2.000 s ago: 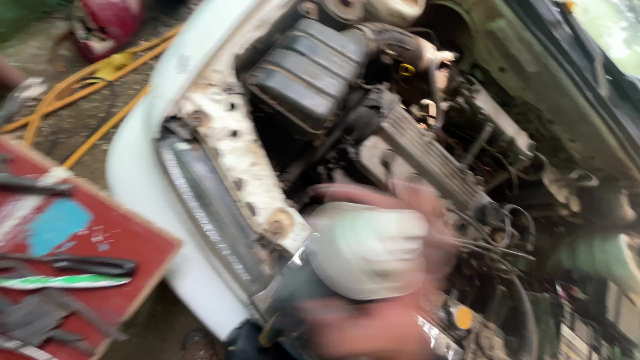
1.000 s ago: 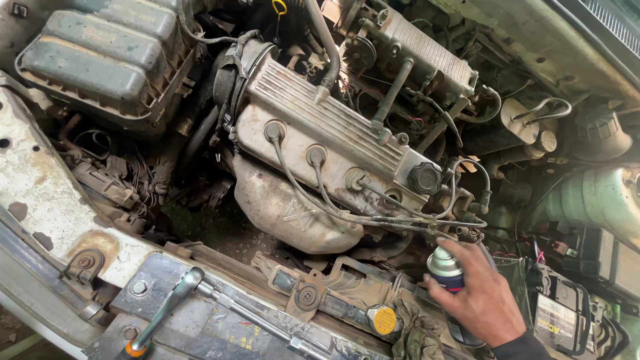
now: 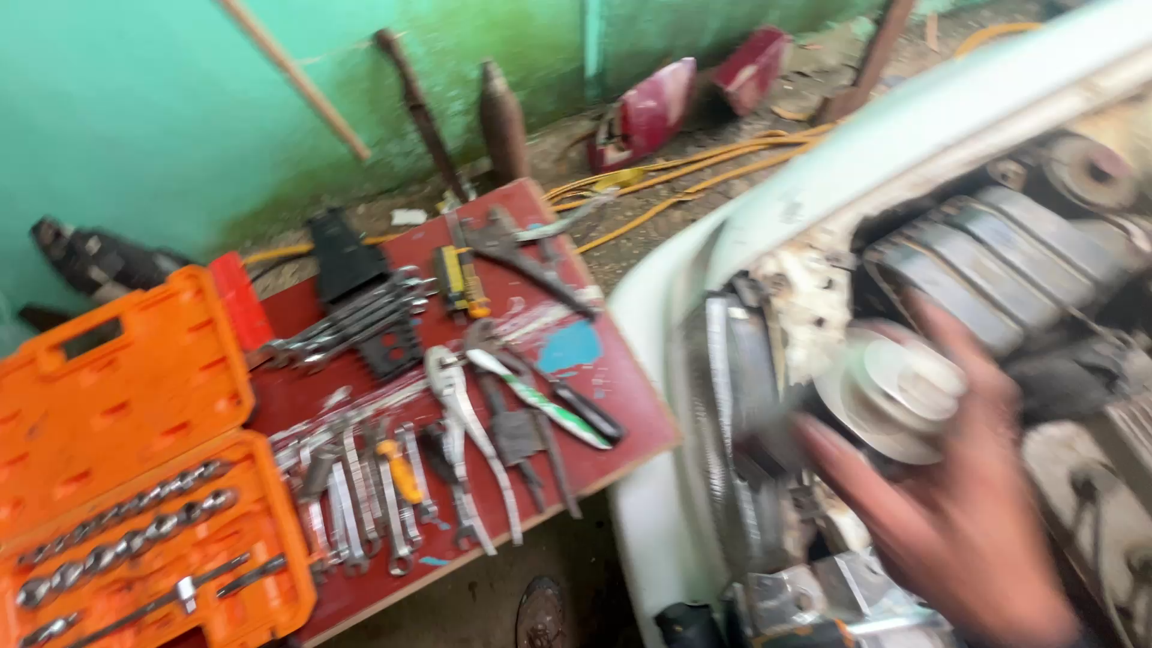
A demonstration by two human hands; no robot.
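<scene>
My right hand is at the right, blurred, its thumb and fingers around a spray can with a pale rounded top. Behind the can lie the ribbed dark air filter housing and the front of the car's open engine bay. Part of the engine's valve cover shows at the right edge. A ratchet handle's shiny bar lies low over the front panel. My left hand is not in view.
Left of the car's pale bumper stands a red table with pliers, combination wrenches and an orange socket case. Yellow hose and red car lamps lie on the ground by the green wall.
The view has swung left to the tool table. The can in my right hand was over the engine's right end one second ago; now it is by the air filter housing.
</scene>
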